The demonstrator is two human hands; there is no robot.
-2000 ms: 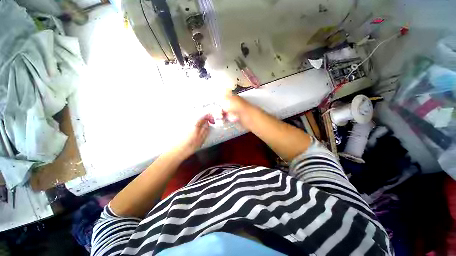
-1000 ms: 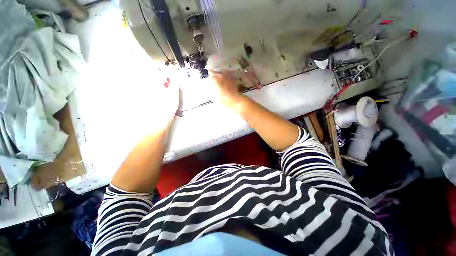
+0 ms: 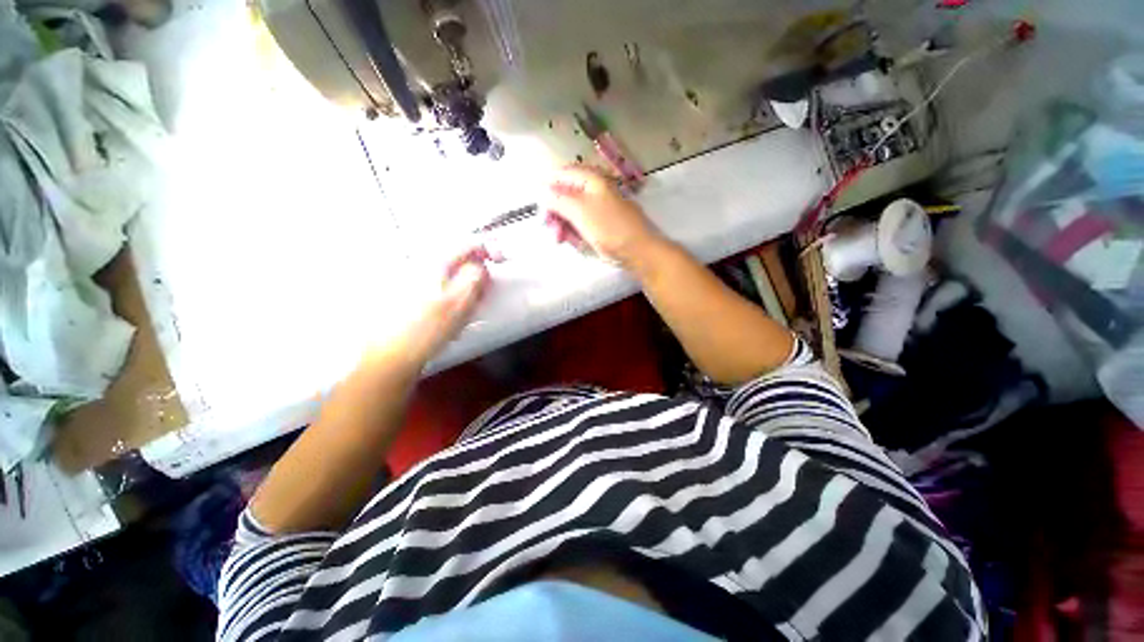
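My left hand (image 3: 462,286) is near the front edge of the overexposed white table, fingertips together around a tiny reddish spot; glare hides whether it pinches anything. My right hand (image 3: 595,216) is to its right and higher, fingers curled down at the table; what is under them is unclear. A slim dark strip (image 3: 508,220) lies between the hands, its right end close to my right fingertips. The dark presser foot and needle cluster (image 3: 469,126) is above both hands, touched by neither. No fabric can be made out under the needle.
The cream machine head (image 3: 703,75) spans the top. Pink-red snips (image 3: 611,148) lie by my right hand. The metal-bits tray (image 3: 874,132) and white thread cone (image 3: 903,238) are at right. Pale fabric (image 3: 75,213) heaps on the left, beside a brown piece (image 3: 126,376).
Both hands have come back from the needle area towards the table's front edge. The reddish spot seen near the needle a second ago is no longer there. The view has shifted slightly.
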